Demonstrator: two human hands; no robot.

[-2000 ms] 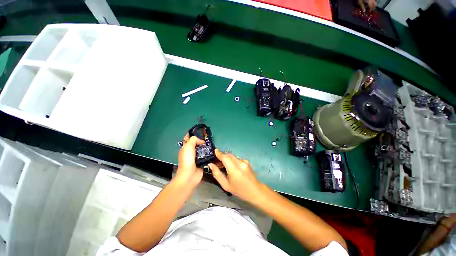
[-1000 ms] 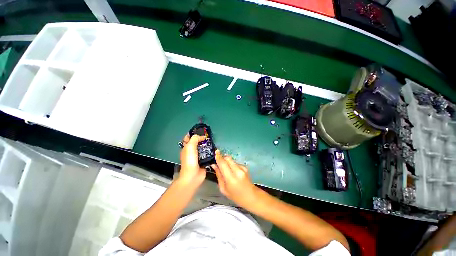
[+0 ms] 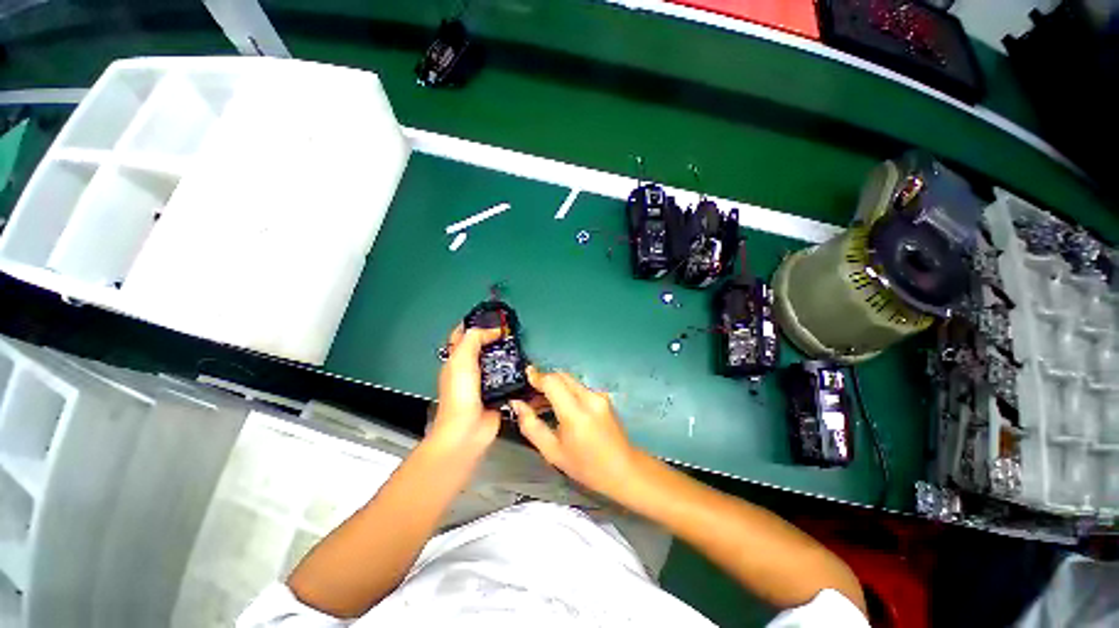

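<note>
A black camera body (image 3: 501, 358) with silvery circuit detail is held above the front edge of the green bench. My left hand (image 3: 464, 390) grips its left side, with the thumb across its upper face. My right hand (image 3: 574, 423) is at its lower right corner, with the fingertips touching it. What the right fingertips do under the body is hidden. A thin dark-red wire sticks up from the body's top. Several black camera units (image 3: 654, 231) stand at mid-bench, one of them (image 3: 820, 415) near the right front.
A white divided bin (image 3: 295, 184) stands at left, with more bins (image 3: 233, 528) below. A cream-green slotted machine (image 3: 847, 294) and a clear blister tray (image 3: 1055, 380) are at right. White strips (image 3: 479, 218) lie behind the hands. Another black unit (image 3: 444, 55) is on the far strip.
The black unit on the far strip has moved left. The right fingers have shifted slightly at the body's lower corner. The arm at the lower right edge has left the view.
</note>
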